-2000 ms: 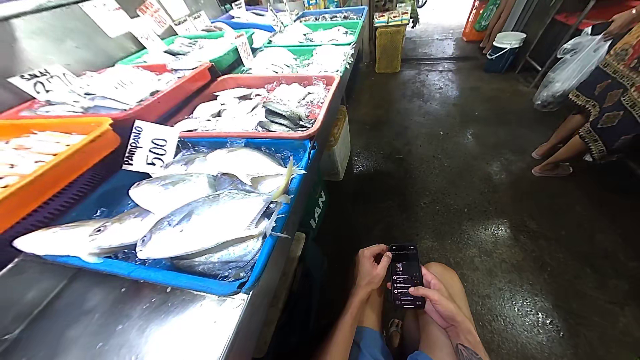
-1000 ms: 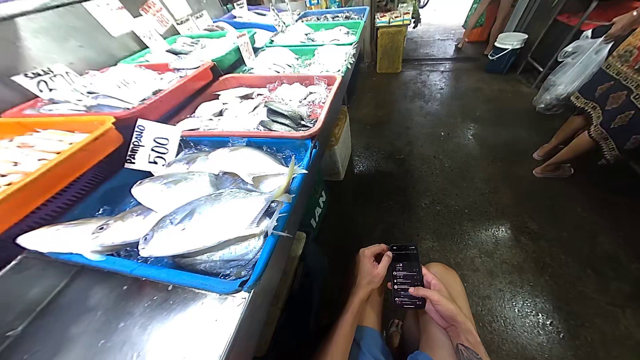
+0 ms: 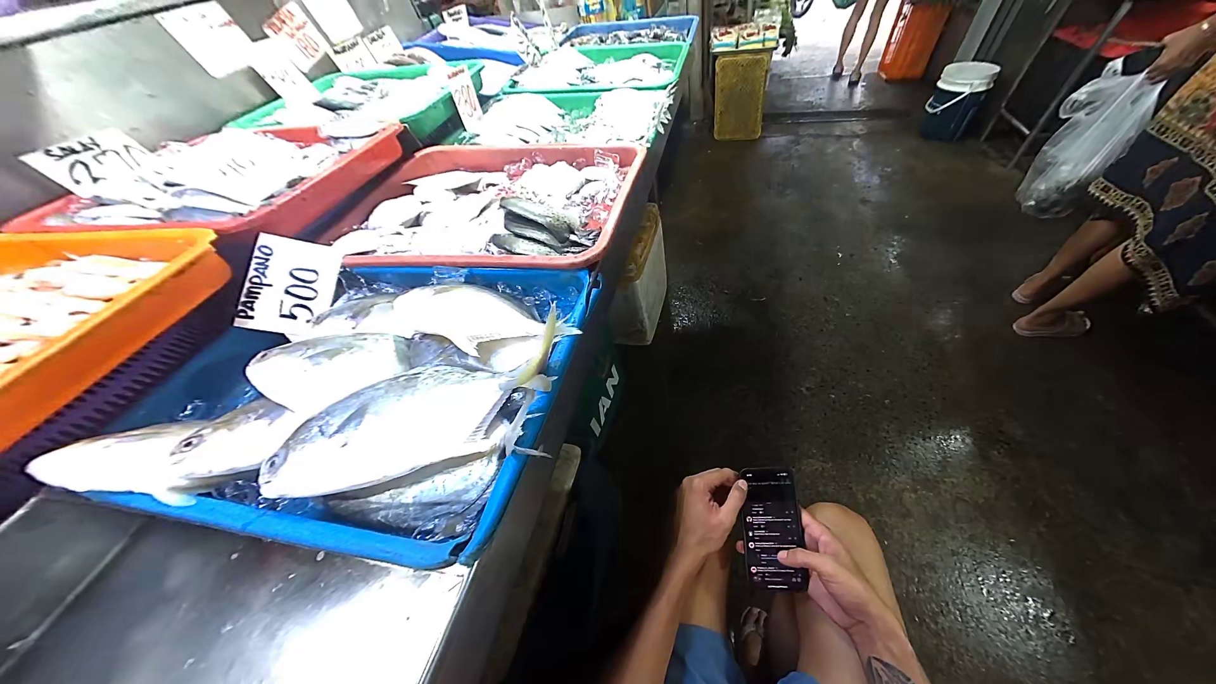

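Note:
A smartphone [image 3: 771,532] with a lit dark screen is held upright above my lap. My left hand [image 3: 708,513] touches its upper left edge, the thumb near the screen's top corner. Around the lower right side my right hand [image 3: 836,570] grips the phone, its thumb over the lower part of the screen. Left of my hands stands a blue plastic tray [image 3: 408,551] of large silvery fish [image 3: 389,432] on ice. A price card [image 3: 288,285] with handwriting stands at the tray's back left.
More fish trays, one red [image 3: 608,242] and one orange [image 3: 204,249], line the metal counter [image 3: 256,598]. A wet floor [image 3: 855,380] runs to the right. A person in a patterned skirt [image 3: 1164,204] holds a plastic bag [image 3: 1088,142]. A bucket [image 3: 955,103] stands farther back.
The legs of a distant person near the doorway have shifted. My hands stay on the phone, with little visible movement.

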